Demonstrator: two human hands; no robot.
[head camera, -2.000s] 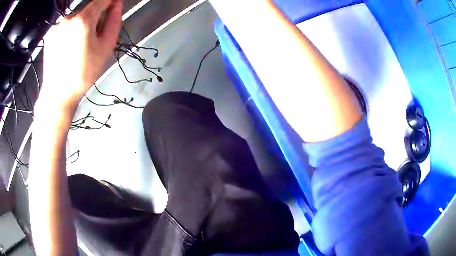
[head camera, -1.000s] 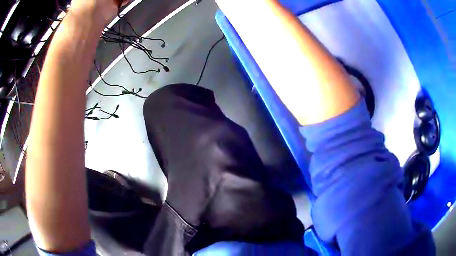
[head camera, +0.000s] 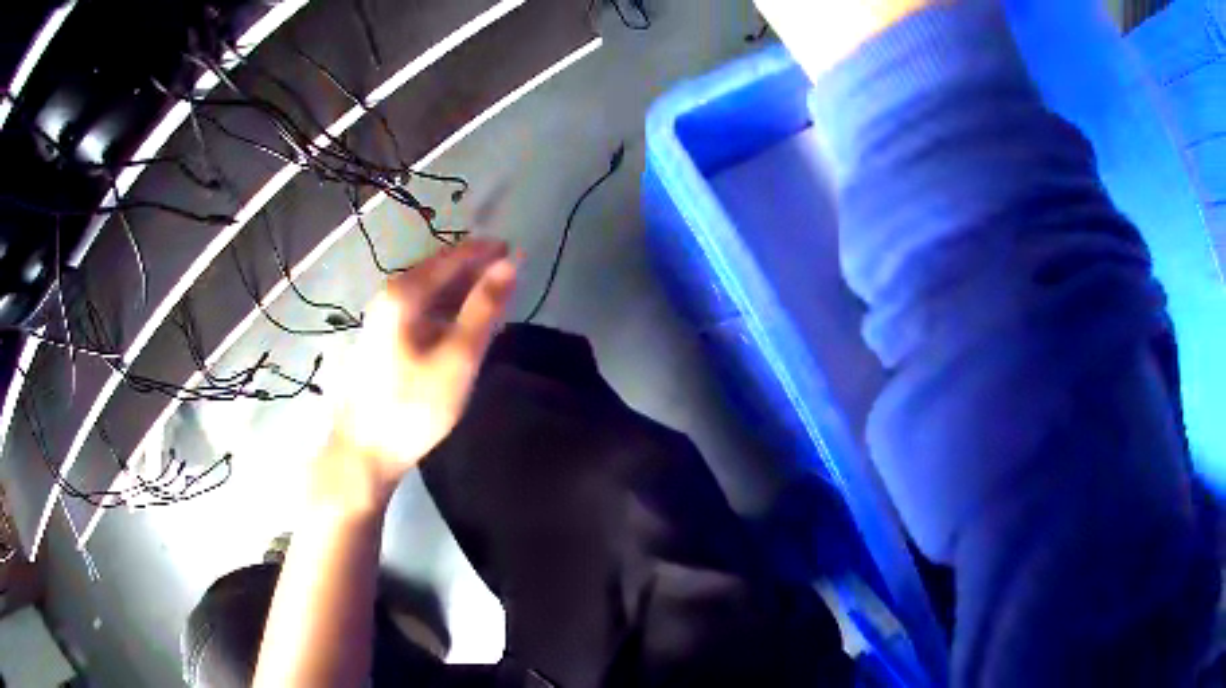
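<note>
My left hand (head camera: 417, 356) is above my knee, slightly blurred, with fingers loosely curled and the thumb apart. I see nothing held in it. Black charging cables (head camera: 363, 168) hang in bunches from the rack; some tips end close to my left fingertips, and I cannot tell whether they touch. One loose cable (head camera: 567, 239) rises beside my knee. My right hand is beyond the top edge; only the wrist and blue sleeve (head camera: 995, 269) show, over the blue bin (head camera: 733, 289). The sleeve hides much of the bin's inside.
The dark rack with curved white edges (head camera: 451, 151) fills the upper left. My dark-trousered knee (head camera: 565, 470) is in the middle, above grey flooring (head camera: 538, 121). Another cable bunch (head camera: 175, 480) hangs at the lower left. The bin stands close at my right.
My left hand has come down and right from the top edge to above the knee. My right arm has moved up and right. The view has shifted, showing more rack and the bin's near corner.
</note>
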